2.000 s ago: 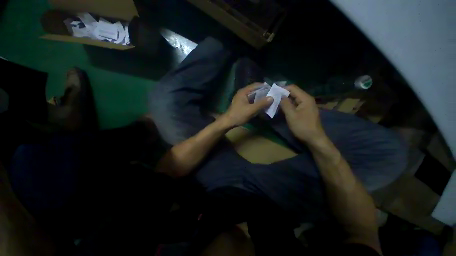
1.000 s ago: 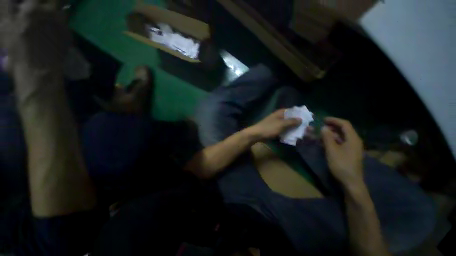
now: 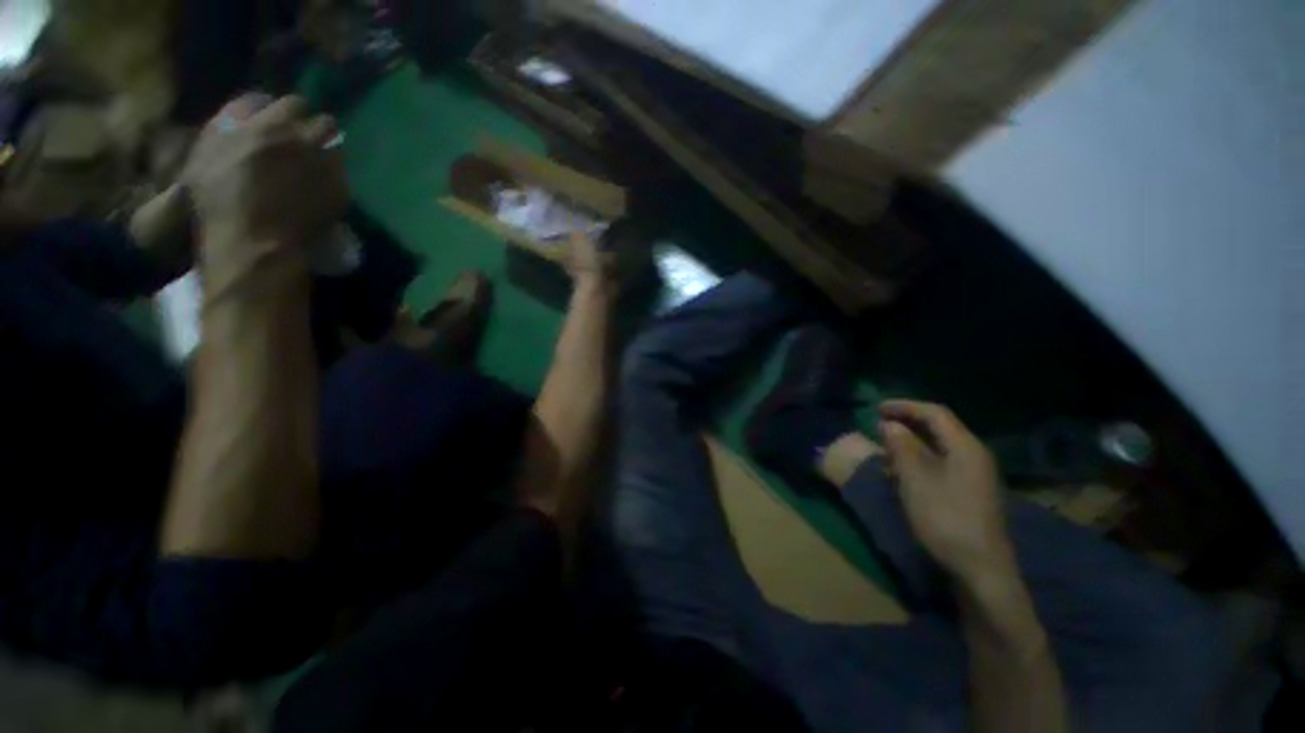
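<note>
The small brown scrap box (image 3: pixel 541 169) stands open on the green floor, with loose white slips (image 3: pixel 550 215) inside. My left hand (image 3: pixel 588 261) is at the box's near right edge, on an outstretched arm. It is small and blurred, and its fingers are partly hidden, so I cannot tell whether it holds anything. My right hand (image 3: pixel 937 480) is above my right leg, fingers loosely bent and apart, with nothing visible in it.
Another person's forearm and hand (image 3: pixel 272 186) are at the left. A white foam-covered table (image 3: pixel 1145 186) curves along the right. Brown cartons (image 3: pixel 744 186) lie beyond my knees. A cardboard sheet (image 3: pixel 794 551) is between my legs. A bottle cap (image 3: pixel 1126 444) shows below the table edge.
My left hand has moved from my lap to the scrap box, and the white slips it held are no longer seen in it. My right hand stays over my lap. The view has shifted left.
</note>
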